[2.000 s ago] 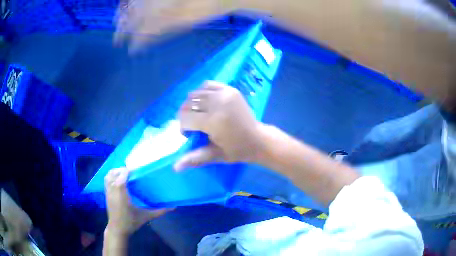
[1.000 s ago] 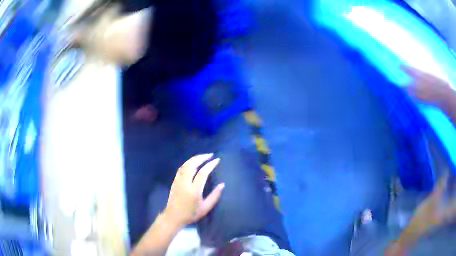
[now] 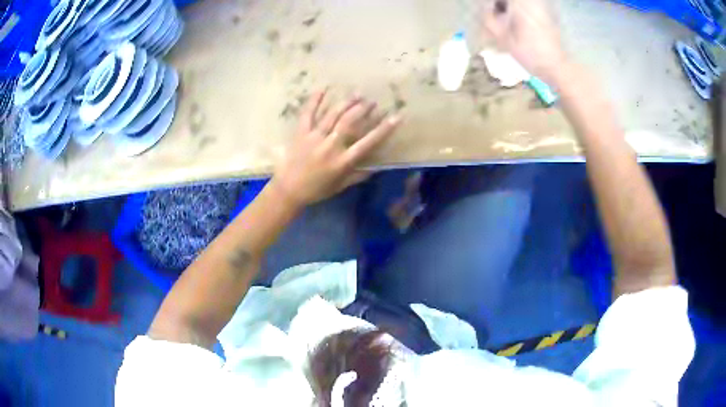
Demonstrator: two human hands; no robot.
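My left hand (image 3: 330,147) rests on the tan, stained table (image 3: 247,95) near its front edge, fingers spread, holding nothing. My right hand (image 3: 525,36) is blurred at the top, over the table; a small dark spot shows at its fingers, and I cannot tell if it is held. A white glue bottle (image 3: 454,65) with a blue tip lies between my hands. A crumpled white scrap (image 3: 504,67) and a blue-green stick (image 3: 541,90) lie just below my right hand. Grey-white rings (image 3: 119,83) are piled in leaning rows at the left.
More rings (image 3: 696,67) lie at the right end. Blue crates show at the top corners. Below the table are a red stool (image 3: 80,274) and a blue container (image 3: 151,258) with grey stringy contents. A sleeve (image 3: 20,278) shows at the left edge. Striped tape (image 3: 549,340) crosses the floor.
The view has swung from the floor and blue crate to the table. My hands were on the crate two seconds ago; they are now over the table, and that crate is not identifiable.
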